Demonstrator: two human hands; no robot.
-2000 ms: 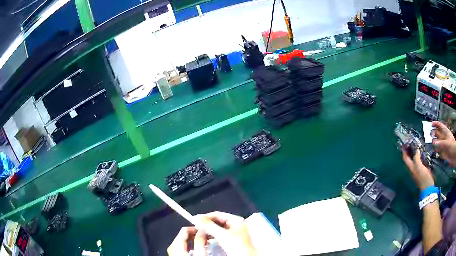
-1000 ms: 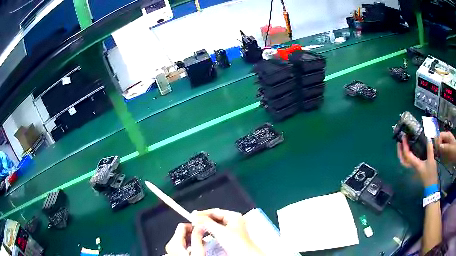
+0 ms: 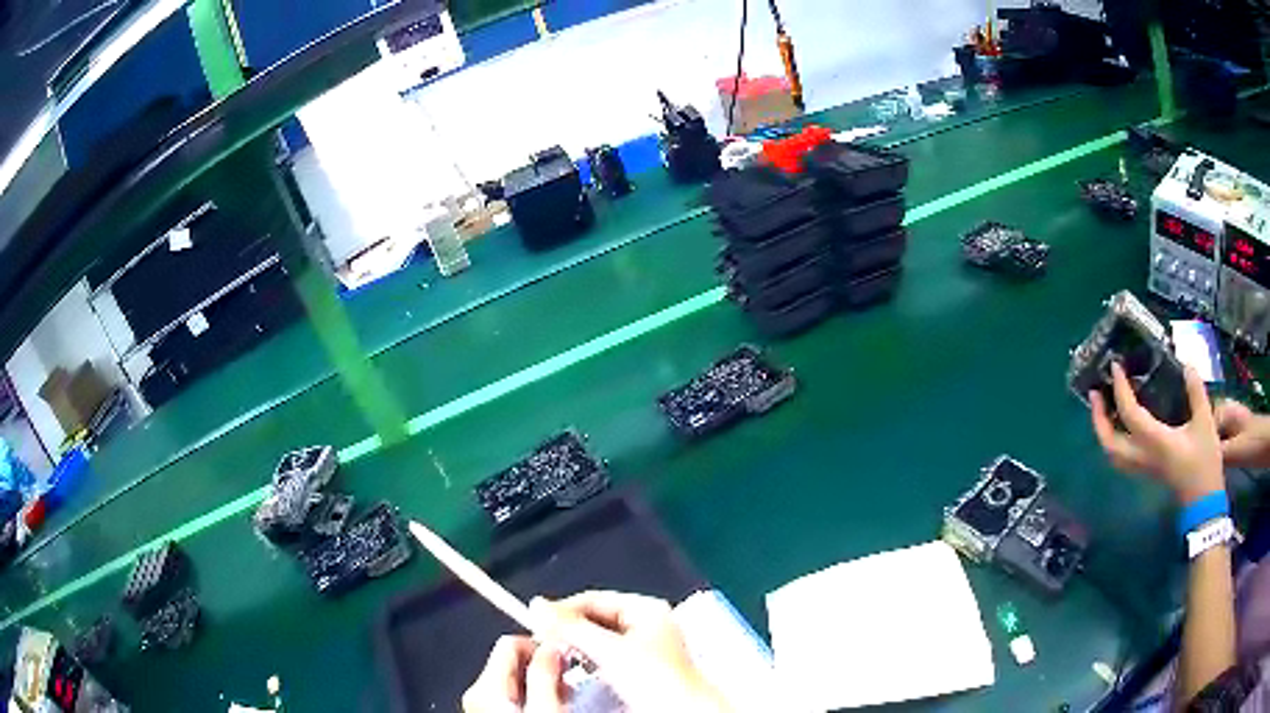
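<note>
My right hand (image 3: 634, 645) is at the bottom centre, closed around a slim pale pen-like stick (image 3: 474, 568) that points up and left. My left hand (image 3: 504, 683) seems to be beside it, cut off by the bottom edge; its grip is unclear. A small silvery piece shows between the fingers, too blurred to name. Beneath lies a shallow black tray (image 3: 599, 536). A blue-edged white pad (image 3: 724, 641) and a glaring white sheet (image 3: 880, 627) lie to the right.
Circuit-board assemblies (image 3: 543, 476) are spaced along the green bench. An open device housing (image 3: 1014, 522) lies right of the sheet. Black trays (image 3: 808, 237) are stacked behind. A neighbour's hands (image 3: 1163, 439) hold another housing (image 3: 1131, 365) near power supplies (image 3: 1198, 237).
The neighbour's housing has been turned and its open side now shows; a hand has left the white card beside it. My hands and the stick have barely moved.
</note>
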